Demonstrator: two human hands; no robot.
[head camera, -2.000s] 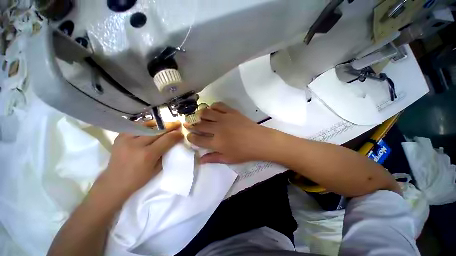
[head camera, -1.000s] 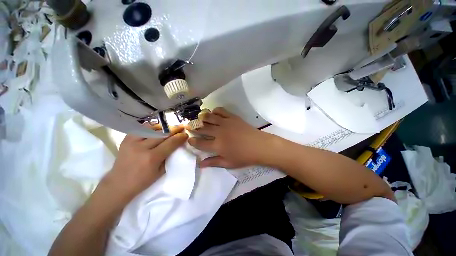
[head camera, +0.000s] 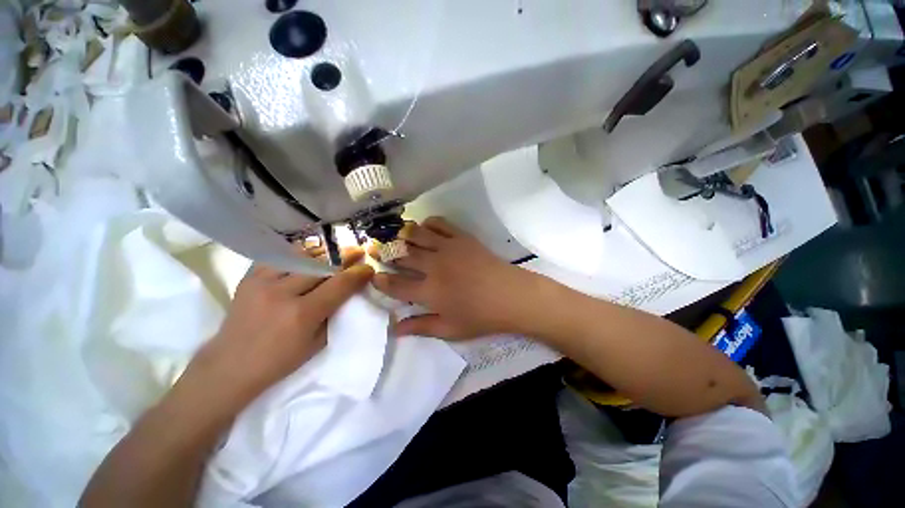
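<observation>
The white garment piece (head camera: 327, 437) spreads from the needle area over the lap and to the left. A narrower white piece (head camera: 359, 337) hangs over it between my hands. My left hand (head camera: 283, 316) lies on the cloth, its fingertips pinching it just in front of the presser foot. My right hand (head camera: 452, 283) is right of the needle, its fingers bent on the cloth edge beside the foot. The white sewing machine head (head camera: 437, 60) stands above. The needle and the seam are largely hidden by the fingers and machine parts.
White paper pieces (head camera: 685, 233) lie around the machine pillar. A metal arm with a dark hook (head camera: 762, 210) is at the right. Cut scraps (head camera: 40, 119) lie far left. A white cloth bundle (head camera: 839, 372) and a blue packet (head camera: 736, 337) are lower right.
The camera view has shifted, so the machine head appears a little further right and lower. My hands stay close to the needle, and the narrower white piece hangs slightly differently.
</observation>
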